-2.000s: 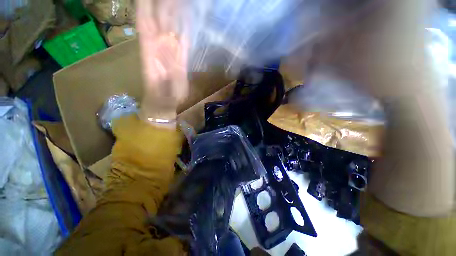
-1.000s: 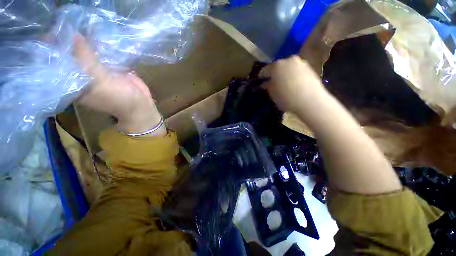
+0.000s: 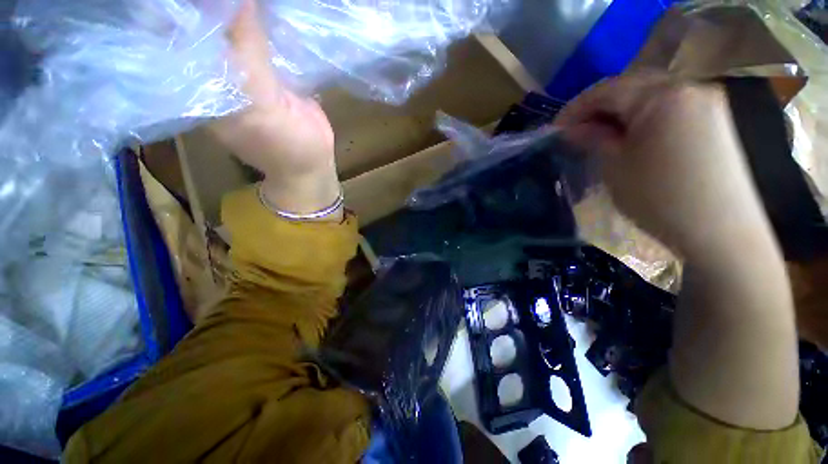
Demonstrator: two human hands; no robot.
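Observation:
My left hand (image 3: 286,136) is at the upper left and holds up a large sheet of clear plastic wrap (image 3: 363,45); the wrap partly hides its fingers. My right hand (image 3: 635,127), slightly blurred, grips the edge of a clear plastic bag (image 3: 481,163) with black panel frames (image 3: 527,204) in it, beside the carton. Another wrapped stack of black frames (image 3: 399,317) stands near my left sleeve. Two black panel frames with round openings (image 3: 501,353) lie on the white work sheet (image 3: 595,439).
An open cardboard carton (image 3: 390,118) stands behind my left hand. A blue crate (image 3: 150,263) with whitish wrap (image 3: 73,290) is at the left. Black socket inserts (image 3: 626,317) lie in a heap at the right, partly behind my right forearm. Brown paper (image 3: 813,299) shows at the right edge.
My left hand has moved right and up with the clear wrap. My right hand has moved right, and a bagged stack of black frames now shows beside it. The view has shifted slightly.

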